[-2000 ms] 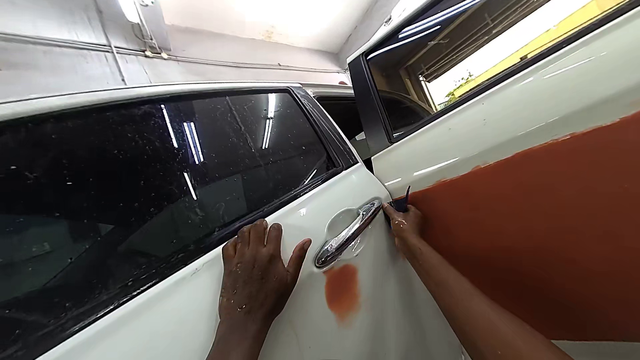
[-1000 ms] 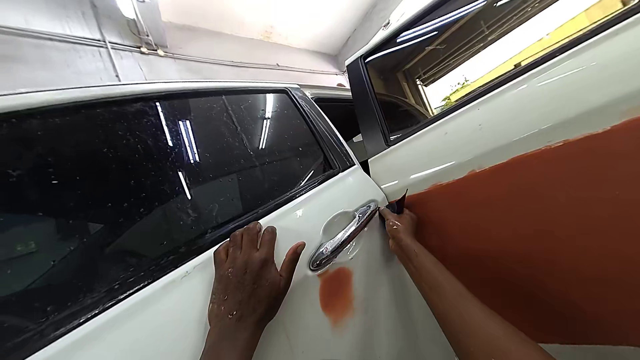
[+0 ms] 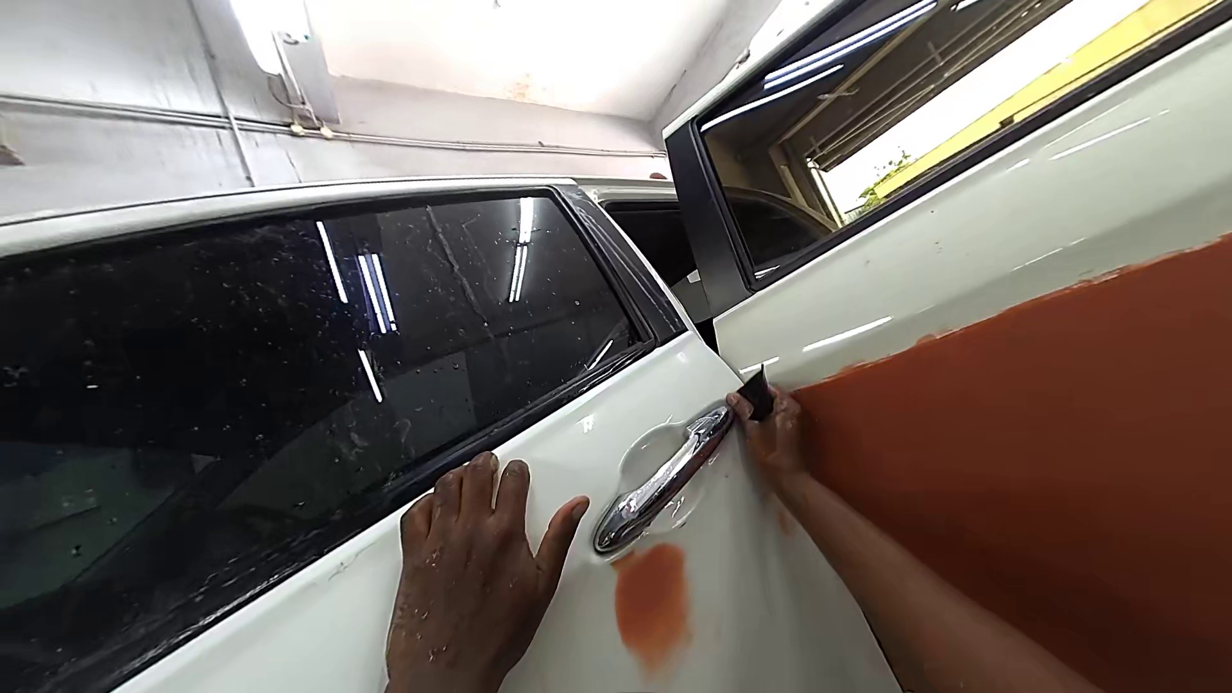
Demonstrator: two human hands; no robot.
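A white car door (image 3: 712, 577) fills the lower middle, with a chrome door handle (image 3: 664, 478) and an orange-brown patch (image 3: 653, 606) below it. My left hand (image 3: 472, 568) rests on the door with its fingers spread, just under the dark window (image 3: 289, 385) and left of the handle; it holds nothing. At the door's edge, by the upper end of the handle, my right hand (image 3: 775, 433) grips a thin black sheet (image 3: 757, 395), perhaps sandpaper. Part of that sheet is hidden by the fingers. Wet drops show on my left hand.
Another white car door (image 3: 924, 260) stands swung out on the right, close behind my right hand, with a large orange-brown area (image 3: 1039, 433) on its lower part. A wall with pipes (image 3: 481, 146) and a tube light (image 3: 265, 34) are behind the car.
My left hand stays on the door beneath the window. My right hand stays at the door's edge; the black sheet in it has shifted slightly.
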